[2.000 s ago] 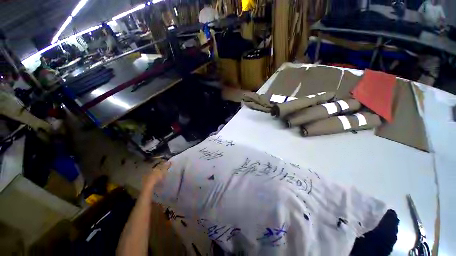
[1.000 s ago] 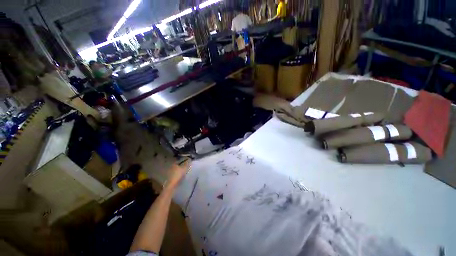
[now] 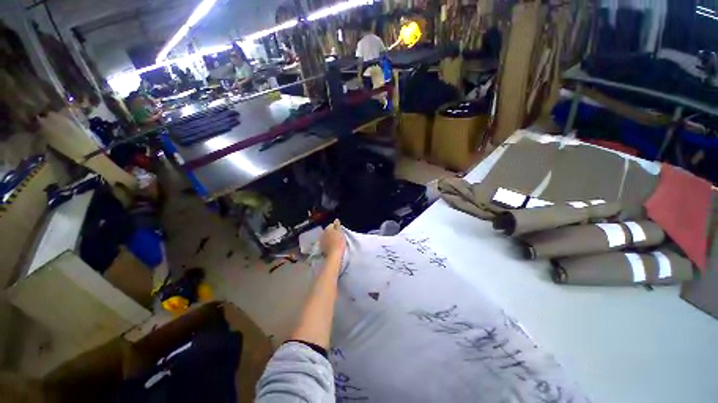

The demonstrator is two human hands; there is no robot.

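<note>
The large white woven poly sack point(image 3: 441, 323) lies over the near left edge of the white table, with black handwriting on top and blue marks low on its side. My left hand point(image 3: 334, 238) grips the sack's far left corner, and the cloth is pulled into folds there. The grey sleeve is pushed up the forearm. My right hand is not in view. The sack's near end is cut off by the bottom edge.
Olive-brown rolled bundles point(image 3: 622, 269) with white bands lie at the table's right, before brown panels point(image 3: 567, 169) and a red piece point(image 3: 683, 211). An open carton point(image 3: 256, 346) of dark bundles stands at lower left. Scraps litter the floor. People stand far back.
My left hand has moved right and up in view, lifting and stretching the sack's corner. The view has shifted, and the shears and dark cloth seen earlier are out of the picture.
</note>
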